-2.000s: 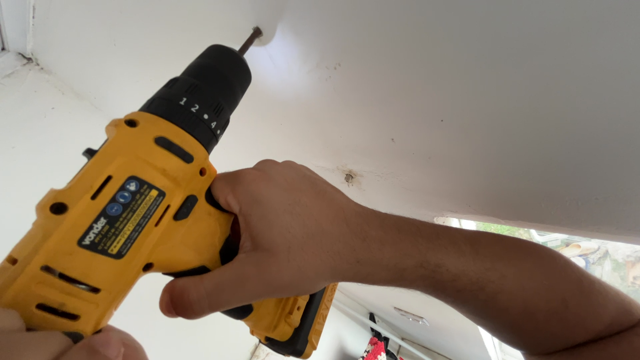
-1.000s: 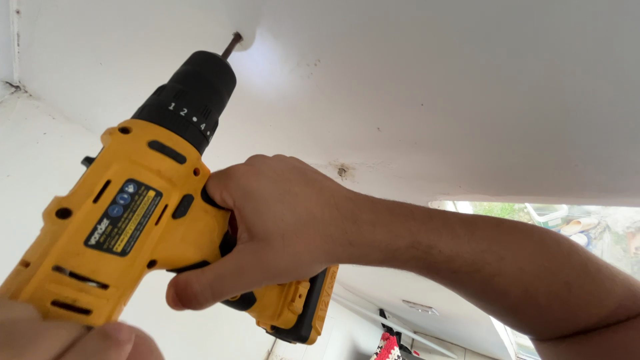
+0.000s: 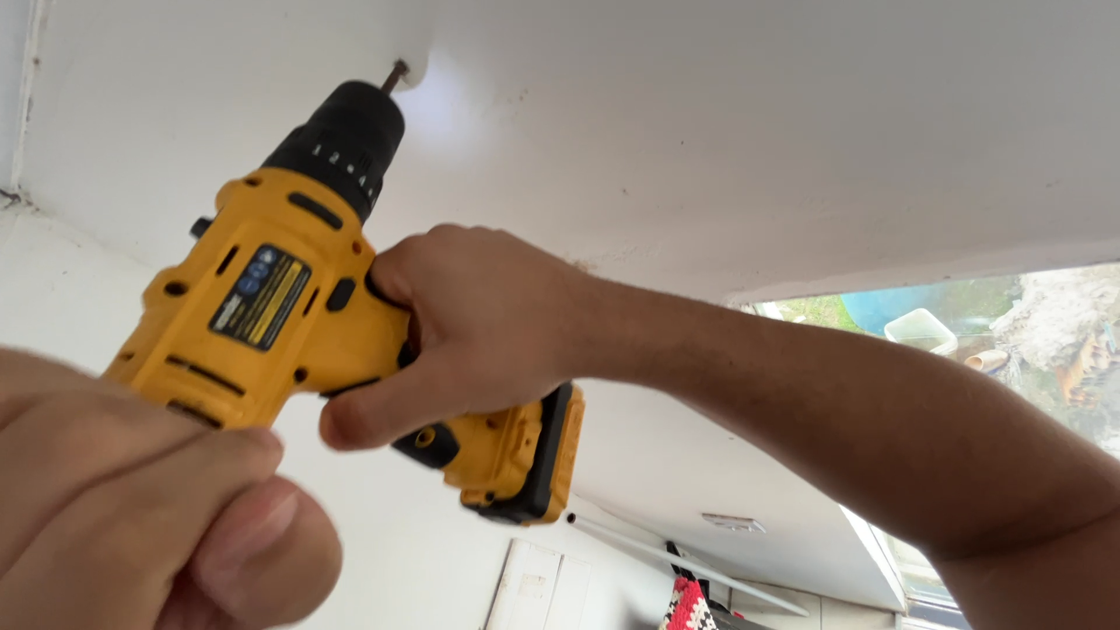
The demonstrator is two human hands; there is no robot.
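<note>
A yellow and black cordless drill (image 3: 254, 289) points up toward a white wall or ceiling surface (image 3: 700, 131). Its dark driver bit (image 3: 391, 80) meets a small white raised piece (image 3: 415, 70), and its lamp lights the surface beside it. My right hand (image 3: 481, 324) is wrapped around the handle, thumb on the near side, above the battery (image 3: 560, 455). At the lower left, my left hand (image 3: 149, 499) is close to the camera, its curled fingers against the rear of the drill housing, which they partly hide. Whether a screw head sits at the bit's tip cannot be made out.
At right, a window (image 3: 989, 324) shows rubble and a plastic container outside. Below are a pale rod (image 3: 691, 553), a ceiling vent or fixture (image 3: 733, 523), a red, white and black textile (image 3: 688, 605) and a white panel or door (image 3: 538, 582). A corner seam runs along the far left.
My left hand covers more of the drill's rear than before. The drill stays at the same white raised piece, with my right hand still around its handle. The view has shifted slightly.
</note>
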